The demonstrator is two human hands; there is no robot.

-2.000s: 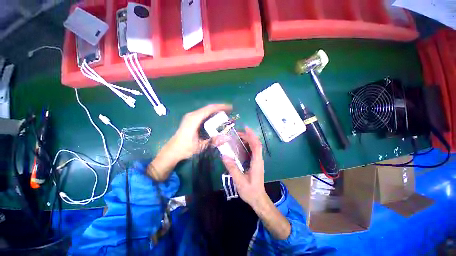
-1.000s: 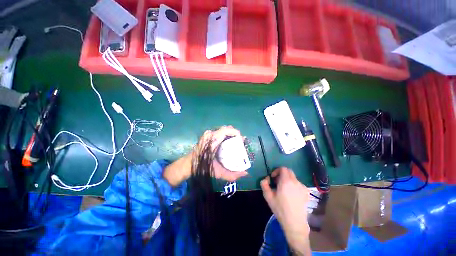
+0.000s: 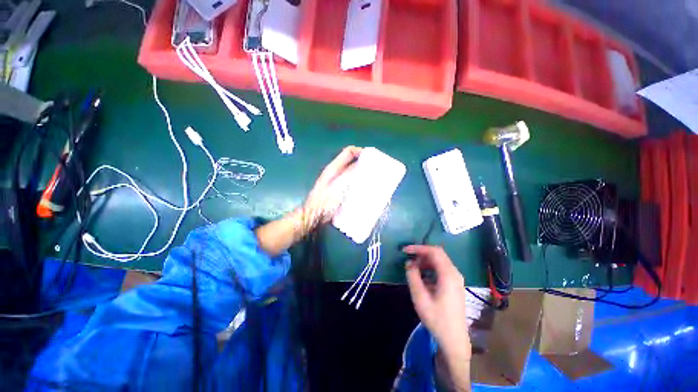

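Observation:
My left hand [image 3: 331, 193] holds a white unit [image 3: 372, 193] by its left side, with a plain flat white face towards me. Several short white leads [image 3: 373, 264] hang below the unit, over the bench's front edge. My right hand [image 3: 442, 295] is to the lower right, apart from the unit, with thumb and forefinger near each other. A small dark piece, perhaps the end of the thin dark rod [image 3: 430, 230], shows at its fingertips; blur hides whether it is gripped. A loose white case [image 3: 453, 191] lies right of the unit.
An electric screwdriver [image 3: 495, 249], a small mallet [image 3: 516, 195] and a black fan [image 3: 575, 214] lie to the right. Red foam trays [image 3: 367, 92] with white covers and units stand at the back. A loose white cable [image 3: 184, 164] lies left. Cardboard boxes [image 3: 511, 341] are below the bench.
My left hand has raised and turned the unit, so its flat white face and leads show. My right hand has left the unit and moved right, to the rod's lower end.

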